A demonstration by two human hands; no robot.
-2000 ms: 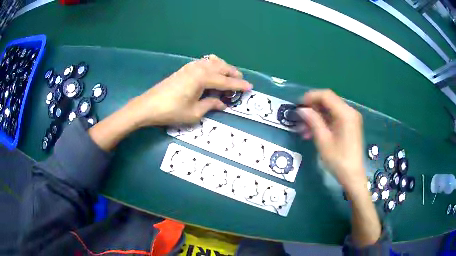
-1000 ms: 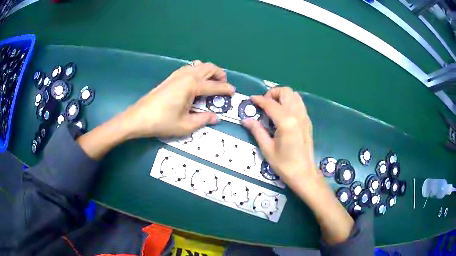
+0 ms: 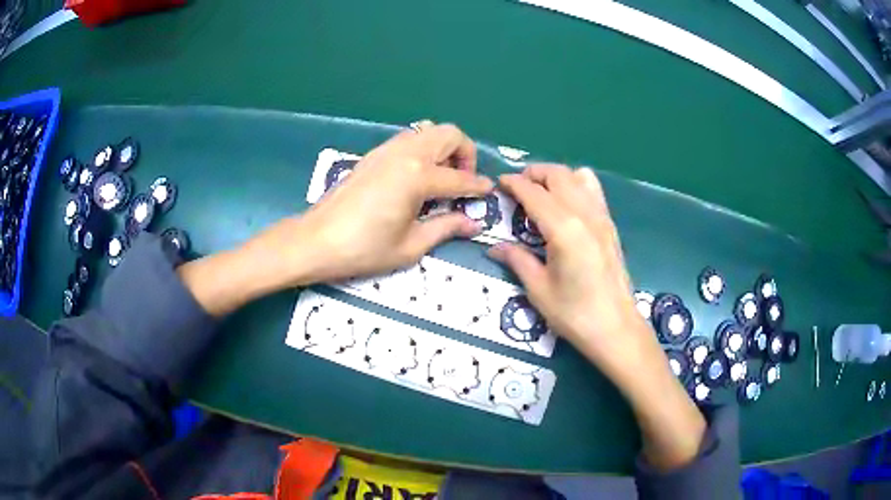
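The top white board (image 3: 324,174) lies on the green surface, partly hidden by my hands. A black ring shows at its left end. My left hand (image 3: 410,200) has thumb and index finger around a black round part (image 3: 480,211) on this board. My right hand (image 3: 572,249) is at the board's right end, its thumb and fingers around another black part (image 3: 526,229), partly hidden. The middle board (image 3: 445,295) carries one black ring (image 3: 523,318) at its right end. The lowest board (image 3: 420,359) carries no black rings, only printed circles.
Loose black parts lie in piles at left (image 3: 112,190) and right (image 3: 731,342). A blue bin (image 3: 41,186) of black parts is at the left edge, a red bin (image 3: 112,10) at top left. A squeeze bottle (image 3: 858,344) and a thin stick (image 3: 817,356) lie far right.
The right hand has shifted slightly right, to the part at the board's right end. The left hand has moved right, onto the neighbouring part. The top board's left end is now uncovered.
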